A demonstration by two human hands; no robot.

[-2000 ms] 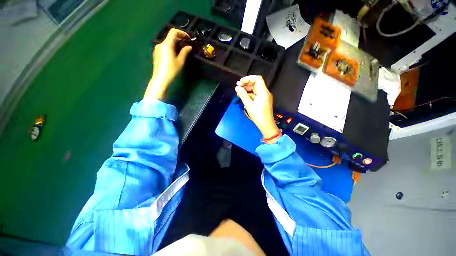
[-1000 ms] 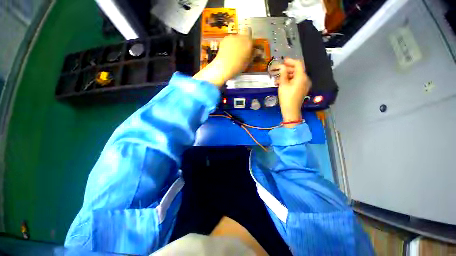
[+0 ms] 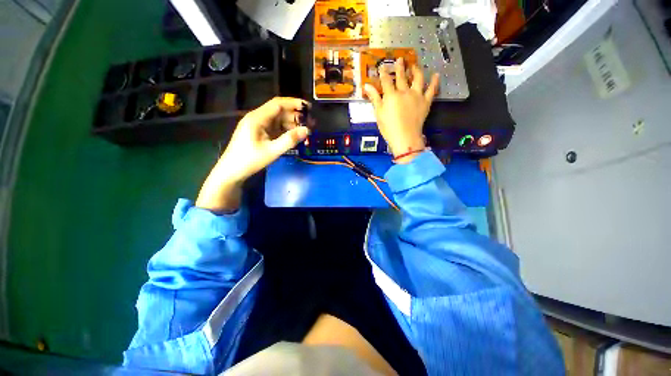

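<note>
Three square orange fixture nests sit on the silver drilled plate. My right hand has its fingers spread over the lower right nest and touches a round unit there. The lower left nest and the upper nest are uncovered. My left hand is left of the plate, in front of the machine base, and pinches a small dark round unit between thumb and fingertips.
The black parts tray lies at left by the green surface, holding several round units, one with a yellow piece. The black machine base has a lit red button. Orange cables loop below. A grey panel stands right.
My left hand has drawn back left from the nests with a dark unit. My right hand has moved left onto the lower right nest; the round unit it held right of the nests no longer shows there.
</note>
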